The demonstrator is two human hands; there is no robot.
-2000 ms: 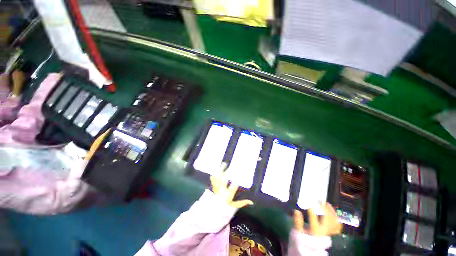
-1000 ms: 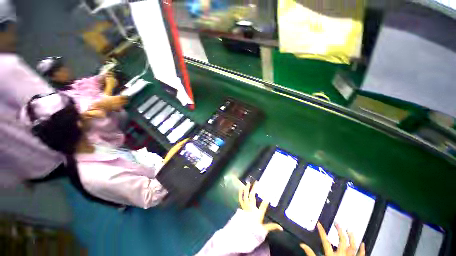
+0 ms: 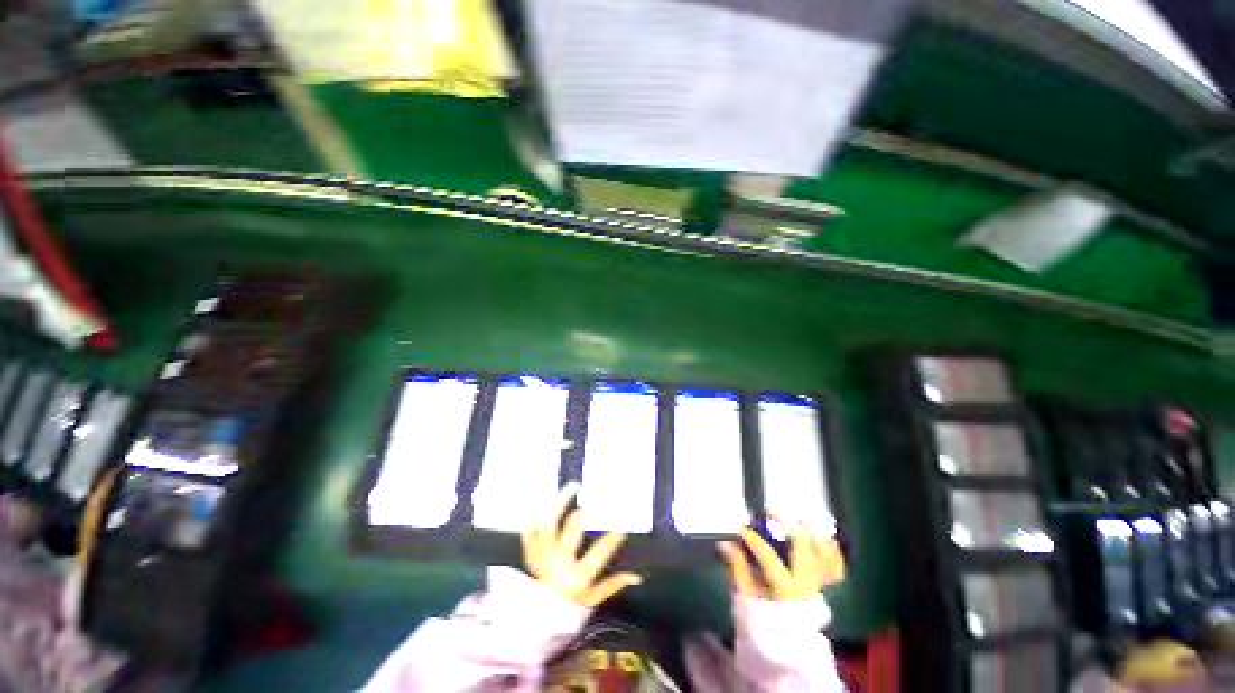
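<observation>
A long black phone tray [image 3: 474, 544] lies crosswise on the green bench in front of me. It holds several smartphones side by side, all with bright white screens, such as the middle phone [image 3: 620, 454]. My left hand [image 3: 573, 552] is at the tray's near edge with fingers spread, its fingertips by the lower part of the second and middle phones. My right hand [image 3: 786, 558] is at the near edge by the two right-hand phones, fingers spread. Neither hand grips anything. Whether the fingertips touch the screens cannot be told.
A dark phone tray [image 3: 257, 393] stands lengthwise at left, with a person's hand [image 3: 95, 521] beside it. Another tray [image 3: 935, 542] with grey screens stands at right, with more phones [image 3: 1165, 555] beyond. A metal rail [image 3: 447, 203] runs behind; a printed sheet [image 3: 704, 81] hangs above.
The view has swung back to the right, so the whole tray shows. The rightmost phone, dark with orange patterns two seconds ago, is now white. My hands remain over the tray's near edge.
</observation>
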